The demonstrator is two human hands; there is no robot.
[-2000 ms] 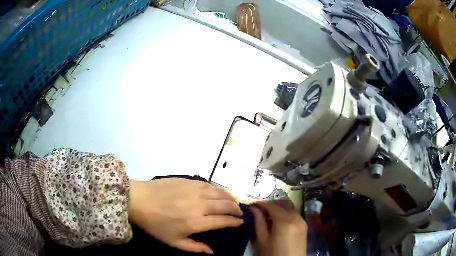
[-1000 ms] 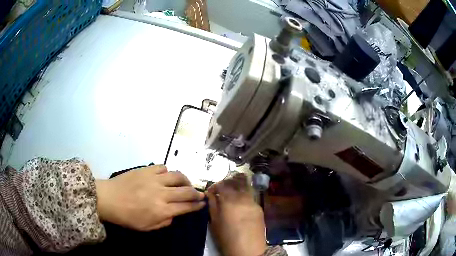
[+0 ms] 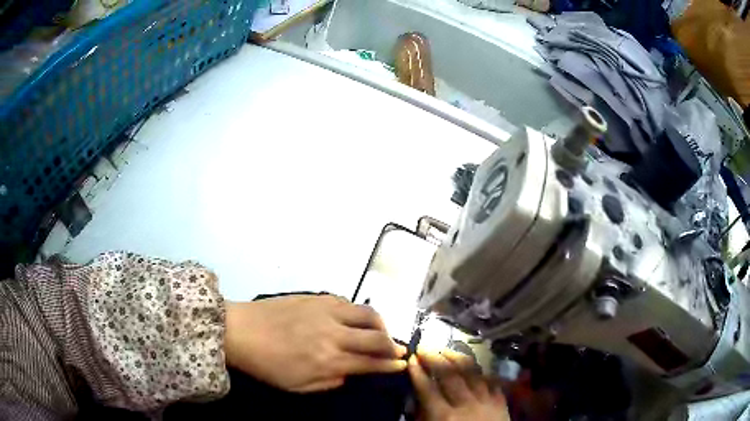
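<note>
Black cloth point(image 3: 329, 401) lies bunched at the bottom centre, largely under my hands. My left hand point(image 3: 317, 341) is palm down on it, with fingertips pressing its edge in front of the needle area. My right hand point(image 3: 456, 390) is at the bottom, cut off by the picture's edge, its fingertips meeting my left fingertips at the cloth edge. A small dark edge of cloth point(image 3: 414, 341) points towards the presser foot area. The cream-white sewing machine head point(image 3: 510, 238) hides the needle. The pale needle plate point(image 3: 395, 271) shows left of it.
A blue perforated basket point(image 3: 123, 78) stands upper left on the white table point(image 3: 238, 173). Behind is a pale trough point(image 3: 362, 29) with a brown glossy object point(image 3: 414, 62). Grey cloth point(image 3: 604, 74) is piled upper right. A small dark bundle point(image 3: 463, 182) lies behind the machine head.
The camera view has swung, shifting the machine right and down since one second ago. My hands stay together at the cloth edge; my right hand's fingers are now more spread over it.
</note>
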